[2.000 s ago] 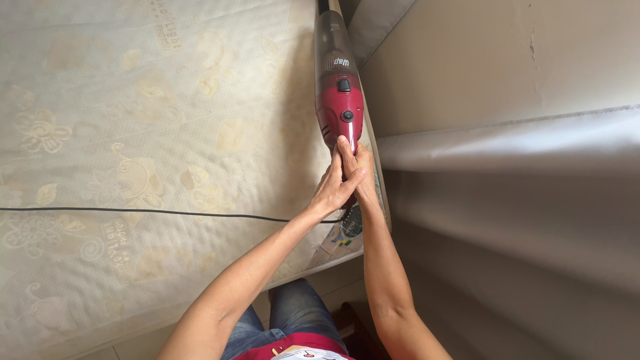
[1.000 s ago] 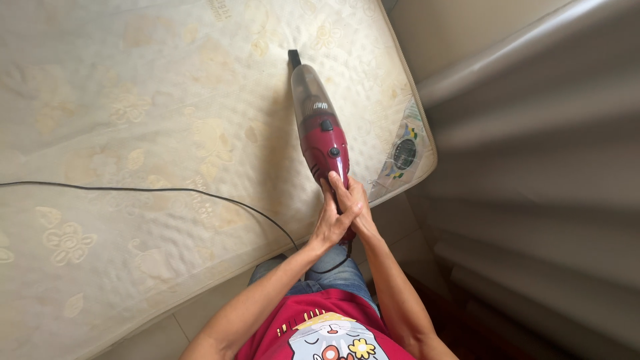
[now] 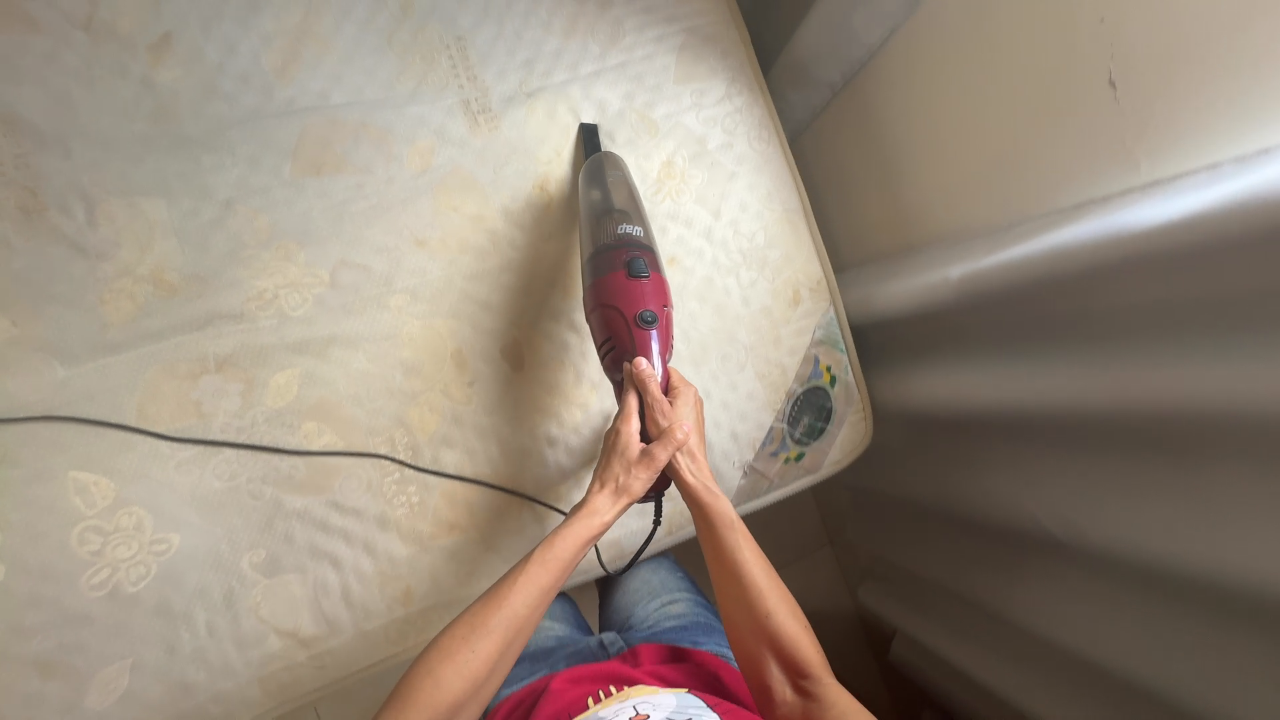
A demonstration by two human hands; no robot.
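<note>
A red Wap handheld vacuum cleaner [image 3: 630,290] with a smoky clear dust cup points away from me over a cream, flower-patterned mattress [image 3: 300,330]. Both of my hands are wrapped around its rear handle, one against the other. My left hand [image 3: 628,450] is on the handle's left side, and my right hand [image 3: 680,415] is on its right side. The black narrow nozzle [image 3: 590,138] is at the mattress top; whether it touches the fabric I cannot tell. From the handle's end a black power cord [image 3: 400,462] loops down and runs left across the mattress.
A corner label [image 3: 808,415] bearing writing is on the mattress's near right corner. Beyond the right edge stand a pale wall [image 3: 1000,120] and a greyish draped curtain [image 3: 1060,400]. Tiled floor [image 3: 800,560] shows below the corner, beside my legs in jeans.
The vacuum cleaner was along the mattress's right edge two seconds ago; both hands have brought it left, inward from that edge. The view has shifted too. Both hands have kept their hold.
</note>
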